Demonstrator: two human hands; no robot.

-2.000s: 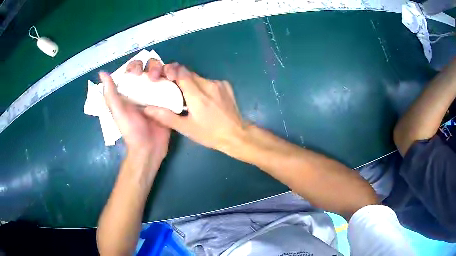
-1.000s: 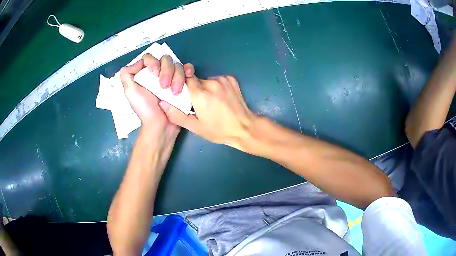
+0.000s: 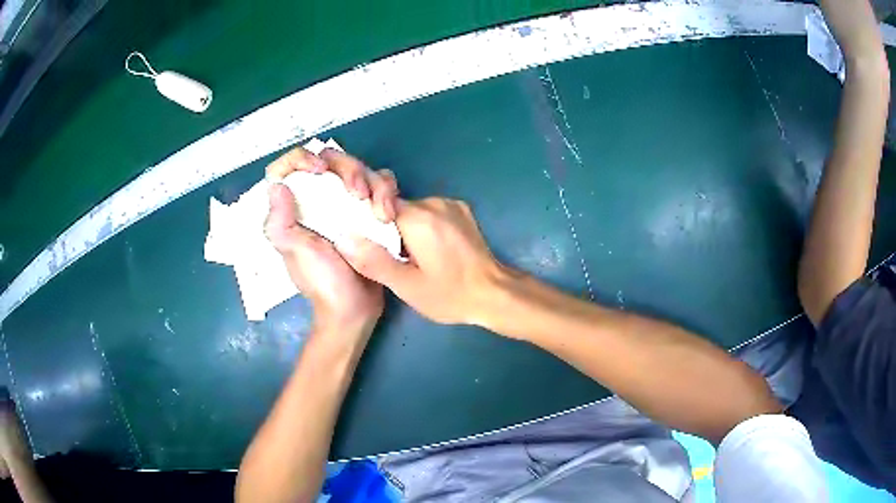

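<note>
A smooth white device housing (image 3: 339, 213) lies between my two hands, above the white work sheet (image 3: 257, 278) on the dark green worktop. My left hand (image 3: 329, 251) comes from below and grips the housing, its thumb on the near side and its fingers over the far side. My right hand (image 3: 432, 257) comes from the right and holds the housing's right end, its thumb along the near edge. The fingers cover much of the housing. Part of the sheet is hidden under the hands.
A white device with a cord loop (image 3: 184, 90) lies on the green belt beyond the worn white edge strip (image 3: 295, 113). A neighbour's arm (image 3: 847, 187) reaches across the worktop at the right, near a white sheet (image 3: 823, 44). Another person's forearm (image 3: 18, 447) shows at the lower left.
My left fingers and thumb have shifted over the housing, opening and closing round it. The device on the belt, the sheet and my hands sit further right in view. The neighbour's forearm now reaches further up.
</note>
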